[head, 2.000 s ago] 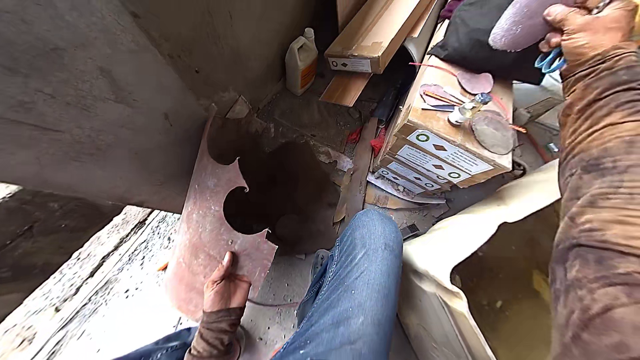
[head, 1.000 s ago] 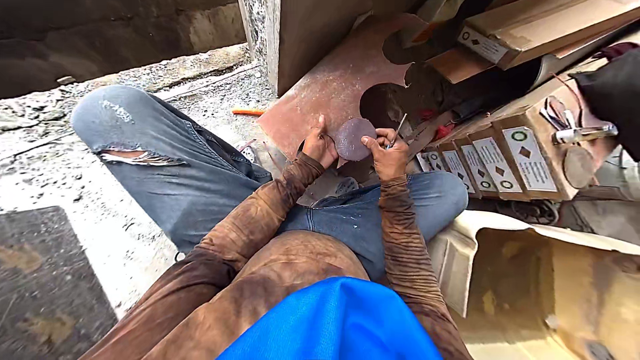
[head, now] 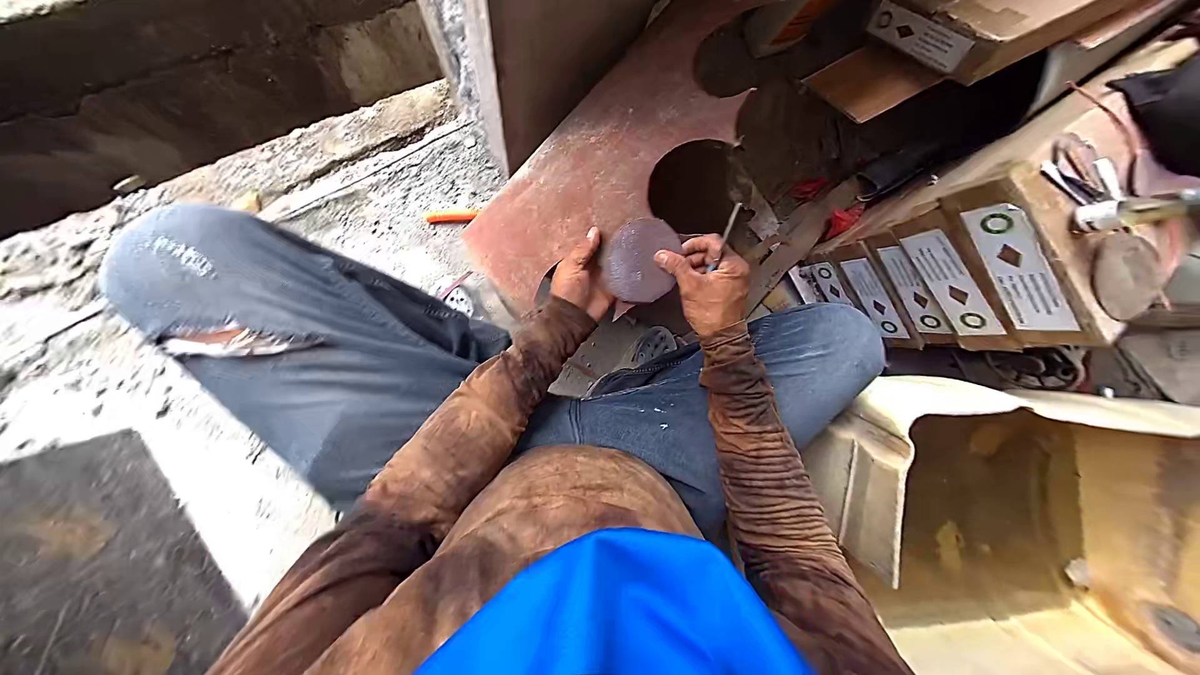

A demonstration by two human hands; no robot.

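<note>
A round purplish-grey disc point(head: 640, 260) is held up between both hands over my lap. My left hand point(head: 581, 278) grips its left edge with the thumb up. My right hand point(head: 710, 284) pinches the disc's right edge with thumb and finger; a thin metal tool point(head: 732, 225), kind unclear, sticks up out of the same hand. Behind the disc lies a large reddish sheet point(head: 591, 169) with round cut-outs along its right edge. The inner fingers of both hands are partly hidden.
Several cardboard boxes with printed labels point(head: 1017, 267) stand at the right, tools and another round disc point(head: 1127, 275) on top. A cream-coloured tub point(head: 994, 525) is at the lower right. An orange stick-like object point(head: 452, 217) lies on the rough concrete. A flat carton point(head: 1012, 28) is at the upper right.
Two seconds ago my left hand was on the sheet and my right was out over the boxes with a purplish piece; now both hold the disc over my lap. The view has swung strongly.
</note>
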